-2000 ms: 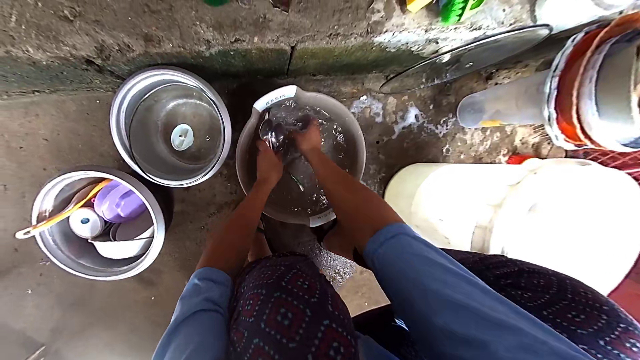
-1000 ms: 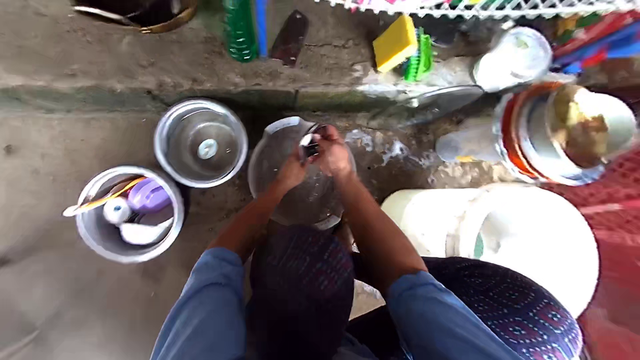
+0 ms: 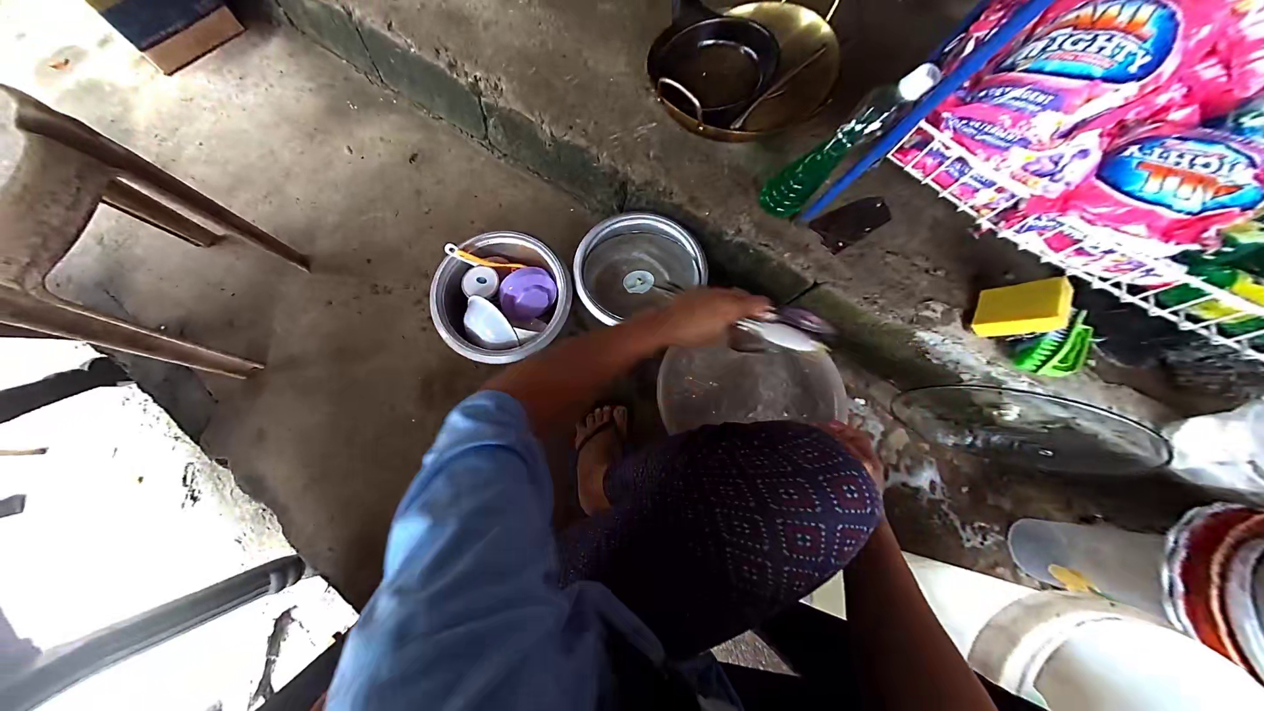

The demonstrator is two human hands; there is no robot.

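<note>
My left hand (image 3: pixel 716 314) is blurred above the upper left edge of the grey basin (image 3: pixel 755 380), beside the metal pot with water (image 3: pixel 642 267). At its fingertips are a white patch and a blurred dark purplish shape (image 3: pixel 808 320); whether the hand grips anything is unclear. My right hand (image 3: pixel 859 449) is by the basin's lower right edge, partly hidden behind my knee, so its hold does not show. Left of the water pot, a second metal pot (image 3: pixel 446 324) holds a purple cup (image 3: pixel 528 294), a white ladle-like piece (image 3: pixel 488 322), a white round item (image 3: pixel 480 282) and an orange-handled utensil (image 3: pixel 484 259).
On the ledge are dark pans (image 3: pixel 716 64), a green bottle (image 3: pixel 839 148), a yellow sponge (image 3: pixel 1022 306) and a green brush (image 3: pixel 1057 348). A glass lid (image 3: pixel 1032 430) leans right of the basin, near stacked containers (image 3: pixel 1210 573). A plastic chair (image 3: pixel 128 207) stands left.
My hands, together over the basin earlier, are now apart: the left at its upper edge, the right at its lower right edge. The view has swung left.
</note>
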